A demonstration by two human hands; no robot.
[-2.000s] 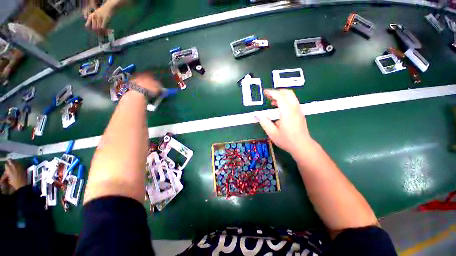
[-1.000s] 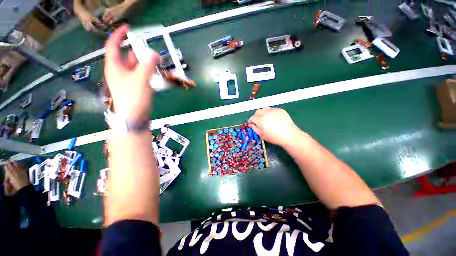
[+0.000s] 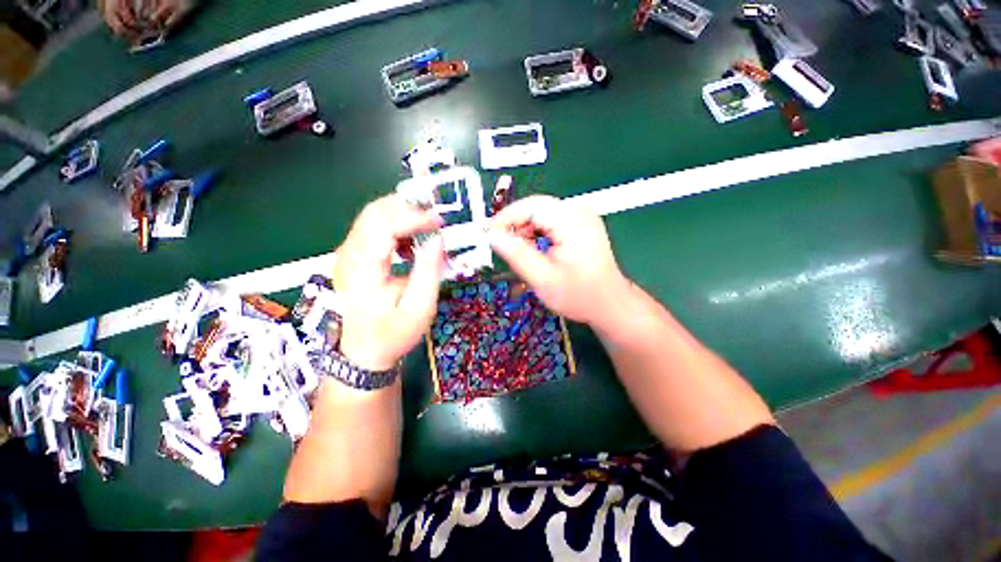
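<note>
My left hand [image 3: 384,274], with a watch on its wrist, holds a white housing [image 3: 474,198] upright just above the parts box. My right hand [image 3: 565,255] is at the housing's right side, fingertips pinched on a small part with red leads and a bit of blue; its exact shape is hidden by the fingers. The parts box [image 3: 435,362] lies below the hands, filled with blue-grey wired discs [image 3: 467,329] and tangled red leads. A heap of white housings [image 3: 247,362] with brown bits lies left of my left forearm.
A second housing heap with blue cylinders [image 3: 75,412] is at far left. Housings [image 3: 513,145] lie spread along the belt beyond the white strip [image 3: 703,189]. A brown carton [image 3: 966,209] stands at far right. Another person's hands [image 3: 148,17] are at top left.
My left hand has come down from the upper left with a housing to above the box. My right hand has risen from the box's corner to meet it. The view has shifted.
</note>
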